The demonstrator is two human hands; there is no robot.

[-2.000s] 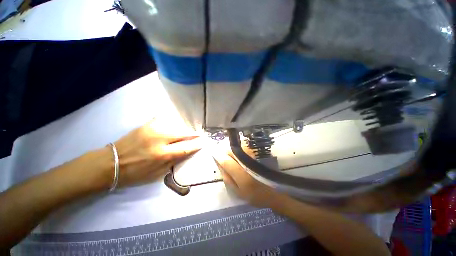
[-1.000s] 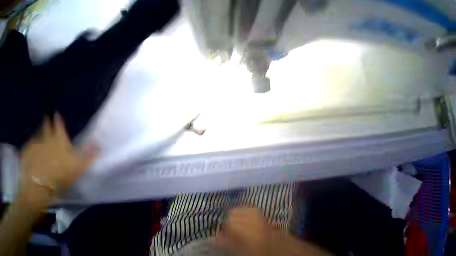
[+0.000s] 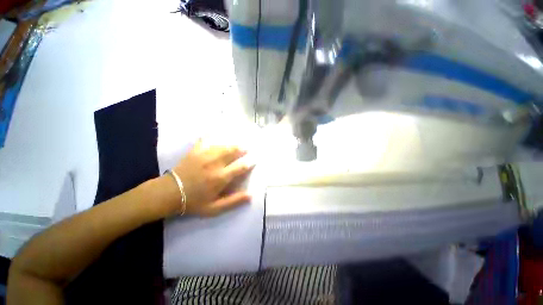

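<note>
A white strip [image 3: 208, 244] lies left of the machine head, from the bright needle area over the table's front edge. A black cloth piece [image 3: 127, 152] lies along its left side and continues below my forearm; whether they are joined I cannot tell. My left hand [image 3: 217, 179], with a bracelet at the wrist, lies flat on the white strip, fingers apart, fingertips just left of the needle area. Glare hides the needle and presser foot. My right hand is not in view.
The sewing machine head [image 3: 381, 77] fills the upper right, with a grey knob [image 3: 306, 149] hanging low. A ruler tape [image 3: 357, 229] runs along the front edge. A striped lap [image 3: 292, 286], dark and white cloth [image 3: 387, 283] and a blue basket [image 3: 497, 268] are below. Black threads [image 3: 208, 16] lie behind.
My left hand has moved right, from the dark cloth at far left to beside the needle. My right hand has left the view. The white strip and narrower black piece now lie across the table.
</note>
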